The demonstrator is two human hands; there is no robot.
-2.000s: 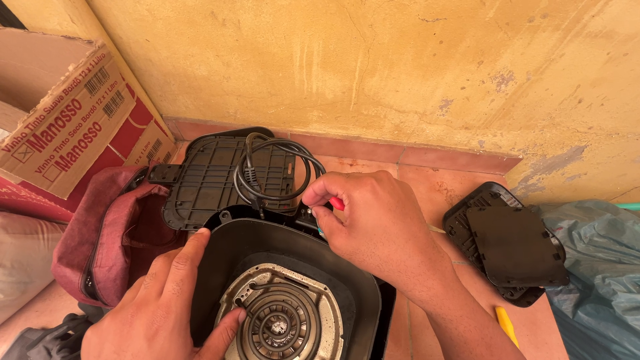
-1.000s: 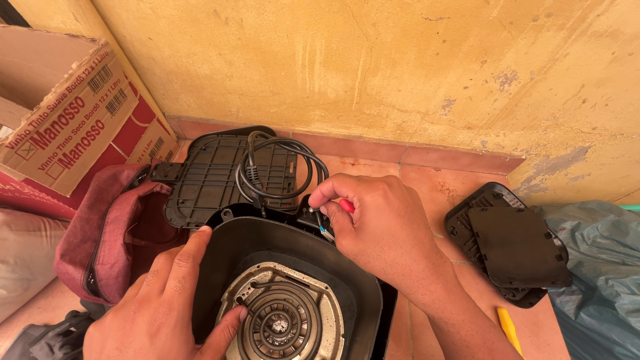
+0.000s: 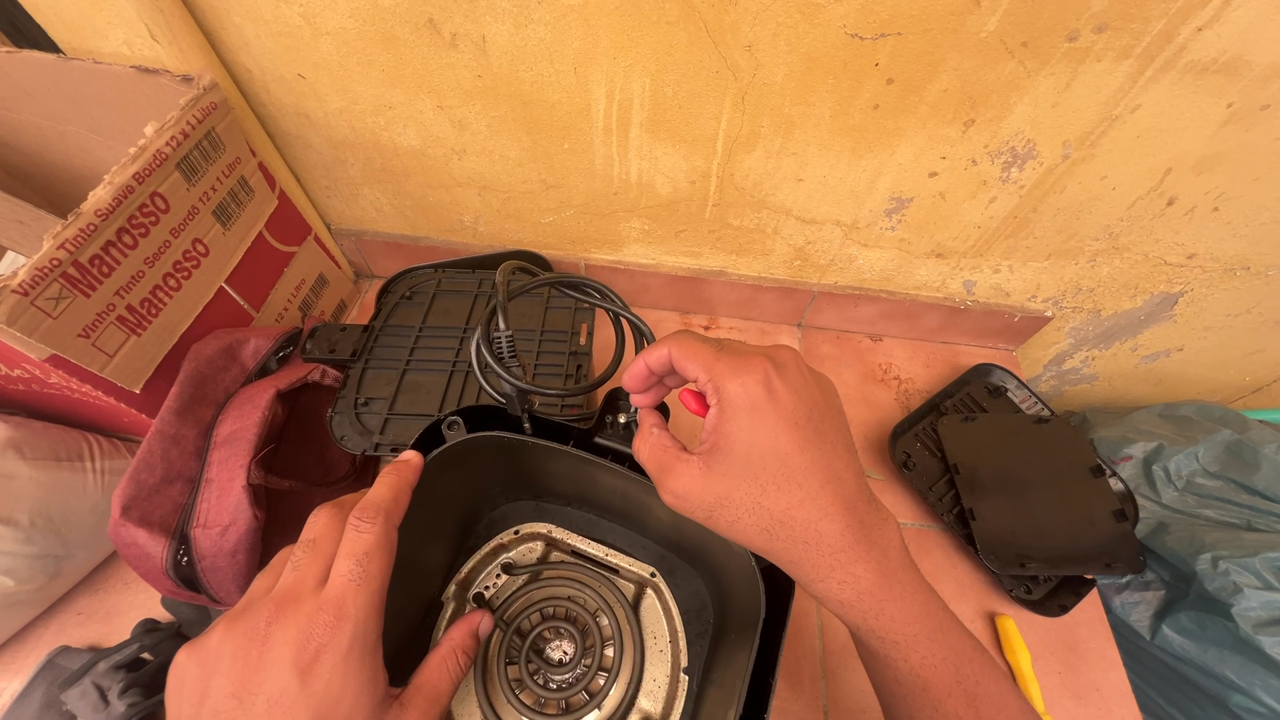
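Note:
A black plastic appliance housing (image 3: 735, 600) stands in front of me, with a coiled heating element (image 3: 560, 640) on a metal plate inside. My left hand (image 3: 335, 590) grips the housing's left wall, fingers outside and thumb inside near the coil. At the back rim, my right hand (image 3: 740, 440) pinches something small between thumb and index finger, beside a screw on a black bracket (image 3: 615, 420). A red piece (image 3: 693, 402) shows within that hand; the rest of it is hidden. A looped black power cord (image 3: 610, 300) rises behind the rim, over a black ribbed plastic panel (image 3: 400, 370).
A red fabric bag (image 3: 215, 470) and a cardboard box (image 3: 110, 230) are at left. To the right lie black plastic covers (image 3: 1035, 490), a yellow tool handle (image 3: 1018, 660) and a bluish plastic bag (image 3: 1200, 540). Behind runs a yellow wall (image 3: 700, 130).
The fingers of my right hand have shifted at the back rim, and the teal or blue bit seen by them earlier no longer shows. My left hand stays on the housing wall.

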